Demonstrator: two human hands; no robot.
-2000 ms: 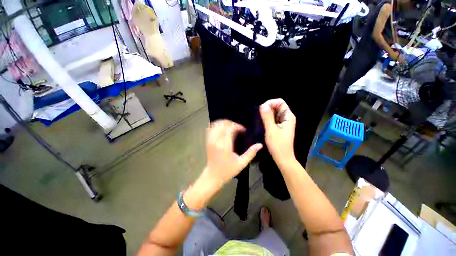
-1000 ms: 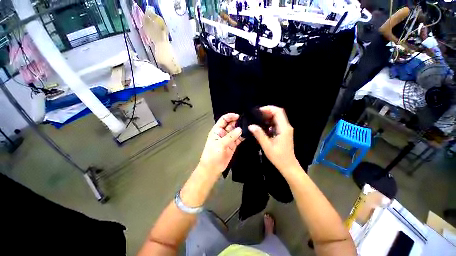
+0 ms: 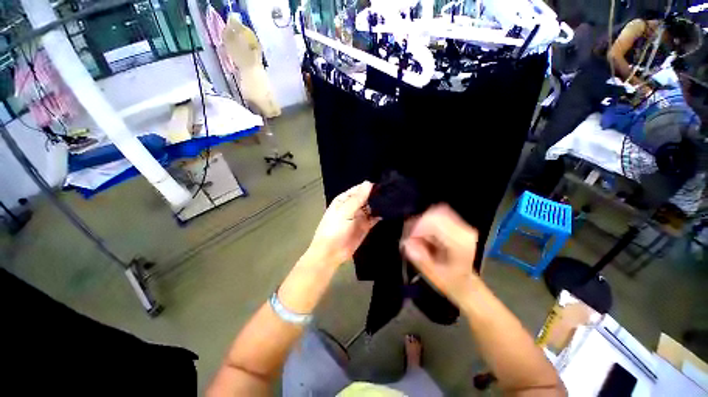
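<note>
Black garments hang from white hangers in front of me, with a black-and-white pattern along their top edges. My left hand is shut on a bunched part of the black garment, at about mid-height. My right hand is just right of and below the bunch, blurred, with its fingers curled. Whether it holds cloth, a thread or a small tool cannot be seen.
A blue plastic stool and a black fan base stand at right. A white-topped table with a black phone is at lower right. A person bends over work at upper right. More black cloth is at lower left. A wheeled rack foot stands left.
My right hand has moved down and right, away from the bunched cloth that both hands were at. My left hand keeps the bunch, which now shows more openly.
</note>
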